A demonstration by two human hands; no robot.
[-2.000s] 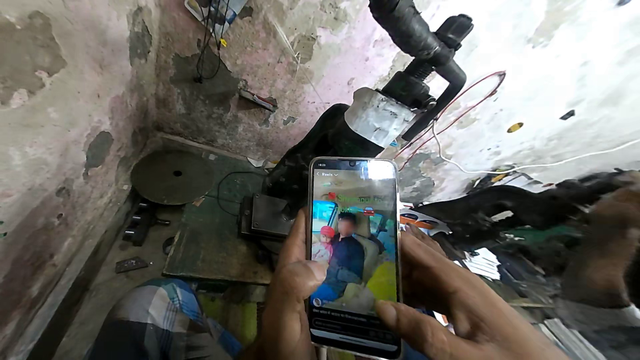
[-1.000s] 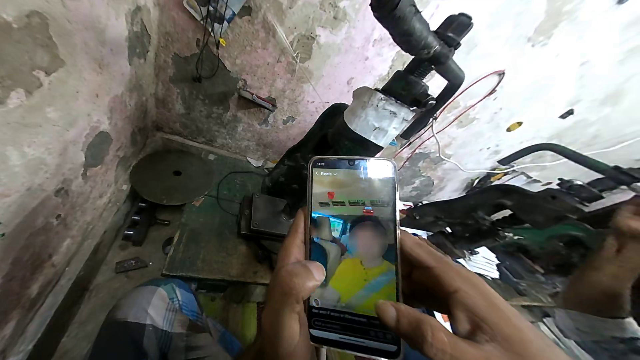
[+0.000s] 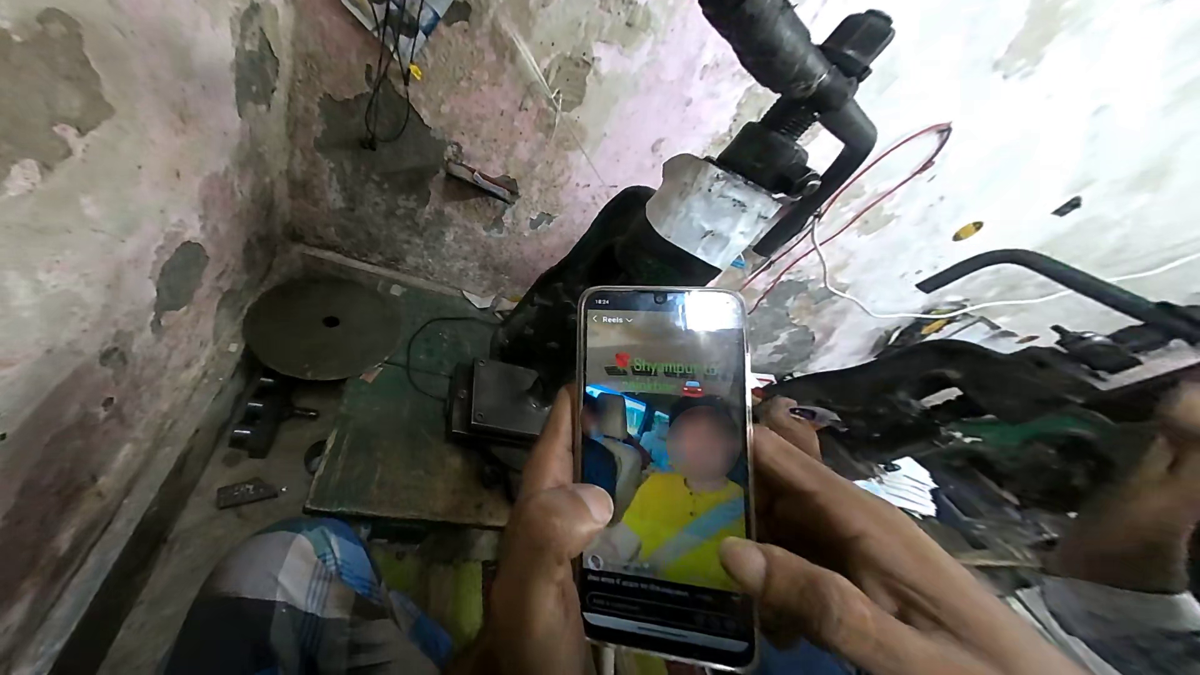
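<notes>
A smartphone [image 3: 664, 478] stands nearly upright in front of me, held between both hands. Along its left edge is my left hand [image 3: 553, 534], its thumb at the side of the screen. My right hand [image 3: 825, 553] grips the other edge, with the thumb tip over the lower right of the screen. The lit screen plays a video of people seated in a vehicle, one in a yellow top. A cable comes from the phone's lower end. Directly behind the phone is a black machine with a metal plate [image 3: 506, 396] on its bed.
A round metal disc [image 3: 322, 328] lies on a green board [image 3: 412, 469] at the left, near small metal parts [image 3: 262, 417]. Checked cloth [image 3: 300, 591] covers a leg below. At the right, another person's arm [image 3: 1139, 506] is beside a dark machine [image 3: 862, 394].
The picture on the phone screen has changed from several seated people to one in yellow in front. At the right, a black curved handle has come into view, and the other person's arm has moved.
</notes>
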